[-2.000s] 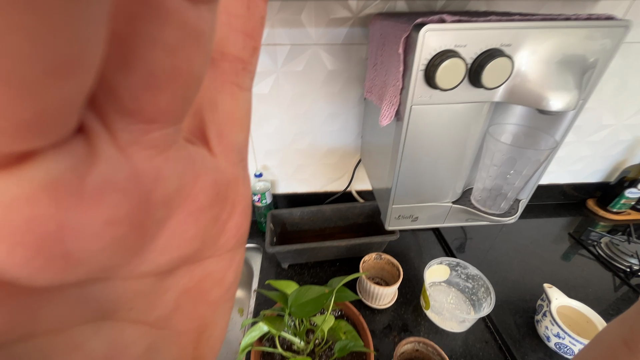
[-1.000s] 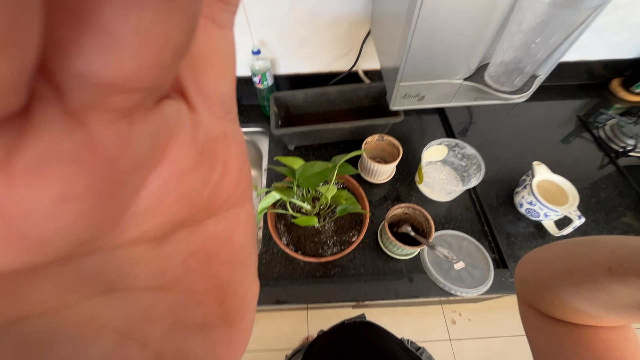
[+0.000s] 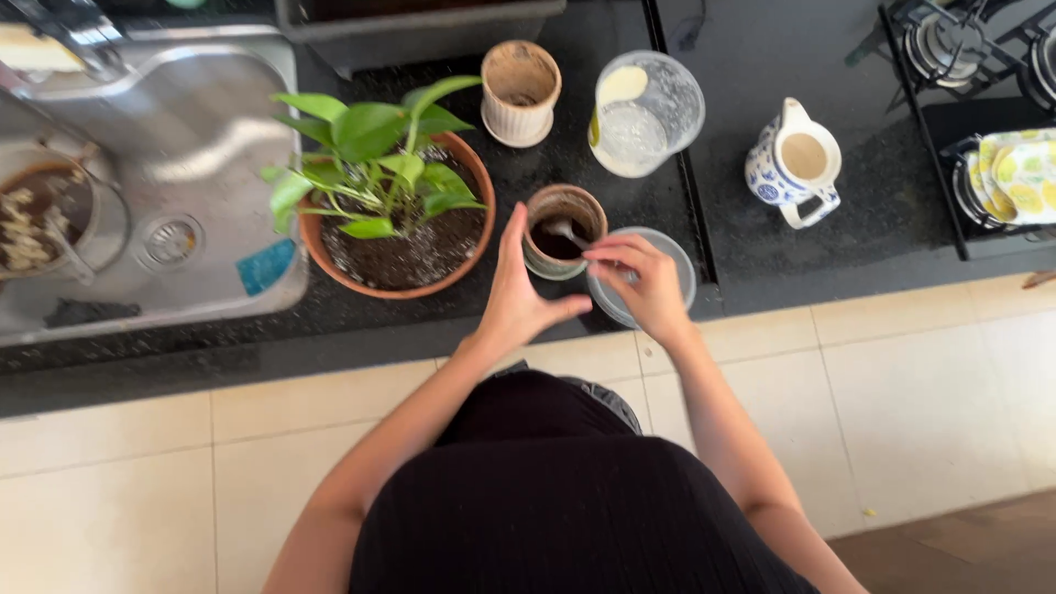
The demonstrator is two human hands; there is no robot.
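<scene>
A small ceramic pot (image 3: 564,268) with dark soil inside stands near the counter's front edge. My left hand (image 3: 521,293) is at its left side, thumb and fingers spread around the near side; whether it presses on the pot is hard to tell. Between the fingertips of my right hand (image 3: 639,276) is the handle of a spoon (image 3: 575,237), whose bowl end rests in the soil. Under my right hand lies a round translucent plastic lid (image 3: 678,268). To the left, a leafy green plant (image 3: 371,132) grows in a wide terracotta pot (image 3: 485,231).
Behind stand a ribbed pot on a saucer (image 3: 518,115) and a clear plastic tub (image 3: 660,115). A blue-and-white ceramic jug (image 3: 771,169) and a gas stove (image 3: 932,148) are to the right. The steel sink (image 3: 223,107) at left holds a pot (image 3: 99,235) and a blue sponge (image 3: 266,266).
My left hand has gone from close before the camera to the small pot. My right hand now holds the spoon, which stood in that pot a second ago. The view has tilted down.
</scene>
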